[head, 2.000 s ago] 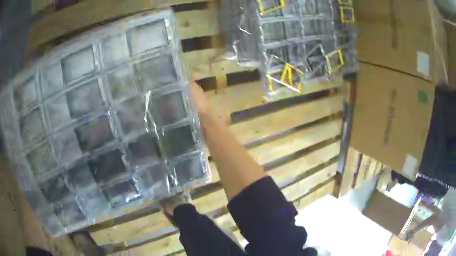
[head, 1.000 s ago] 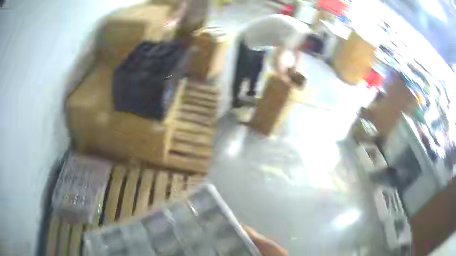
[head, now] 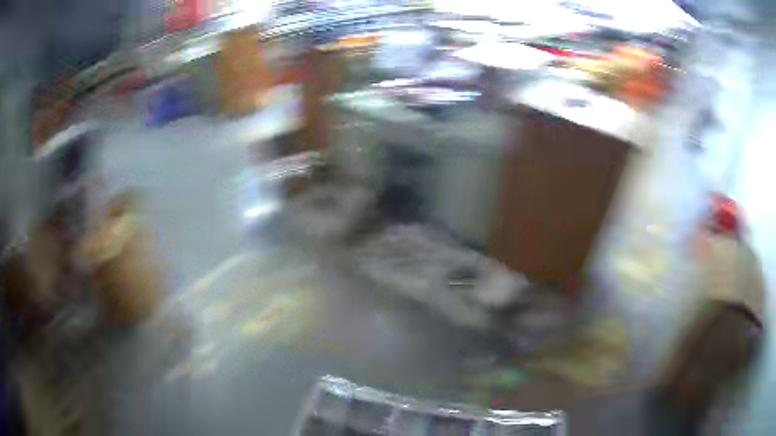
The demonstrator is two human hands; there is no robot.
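The far edge of a clear blister tray stack point(head: 425, 417) shows at the bottom centre, with a row of square pockets that look dark. The rest of it is cut off by the lower edge of the picture. Neither of my hands is in view, so how the trays are held is hidden.
The view is strongly blurred. A tall brown panel or carton point(head: 553, 196) stands right of centre. Pale low objects point(head: 434, 268) lie on the grey floor before it. A person with something red at the head point(head: 719, 298) is at the right edge. Brown shapes stand at the left.
The view has swung right, away from the pallets and cartons. The trays now sit lower and further right in the picture, and the hand beside them has left the view.
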